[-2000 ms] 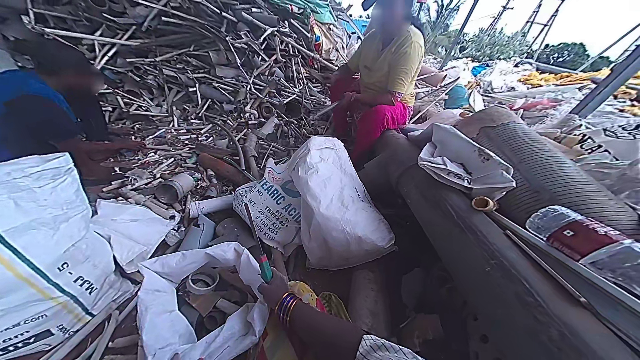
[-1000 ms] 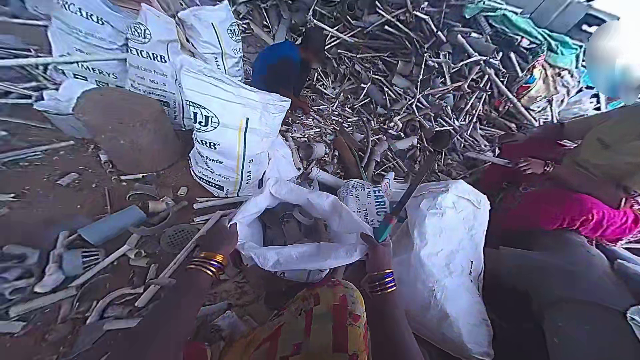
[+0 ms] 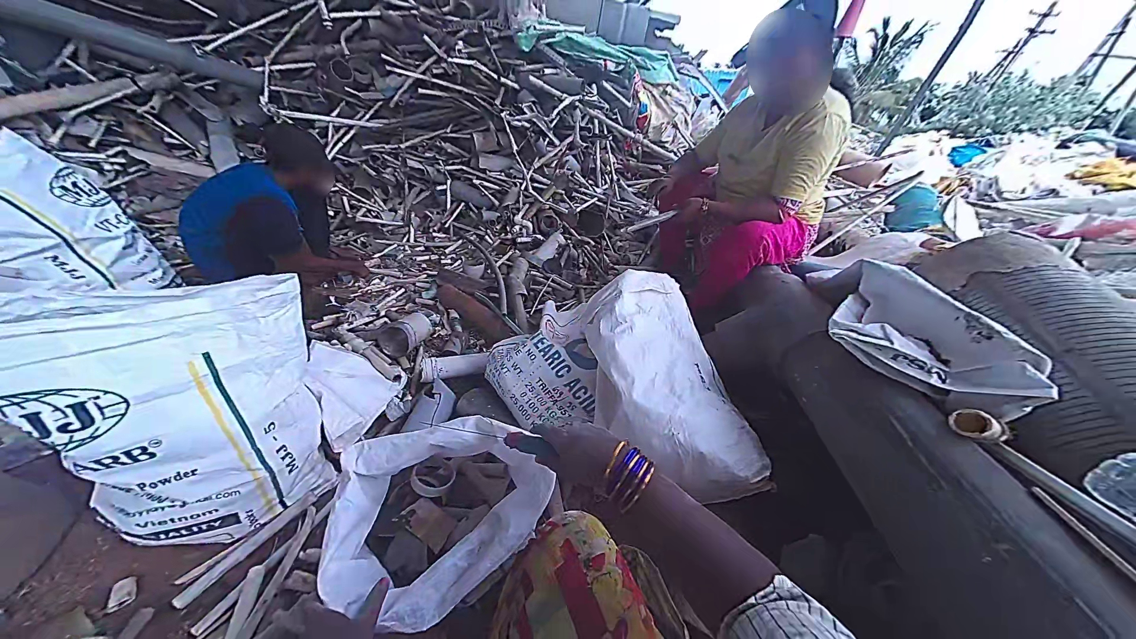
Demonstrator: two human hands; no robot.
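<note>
My right hand, with bangles on its wrist, is over the right rim of an open white sack. It is closed around the green handle of a long thin-bladed tool, whose blade reaches left across the sack's far rim. Pale pipe pieces, one a plastic ring, lie inside the sack. At the bottom edge, my left hand is beside the near rim, mostly cut off and blurred; its grip cannot be made out. Just beyond my right hand stands a filled white sack.
Large printed sacks stand at left. A person in blue crouches by a heap of pipe scrap; another in a yellow top sits on thick pipes. Loose plastic strips lie left of the open sack.
One second ago both my hands were at the open sack's sides, with the blade pointing up; now it points left over the sack. The view has swung right and up.
</note>
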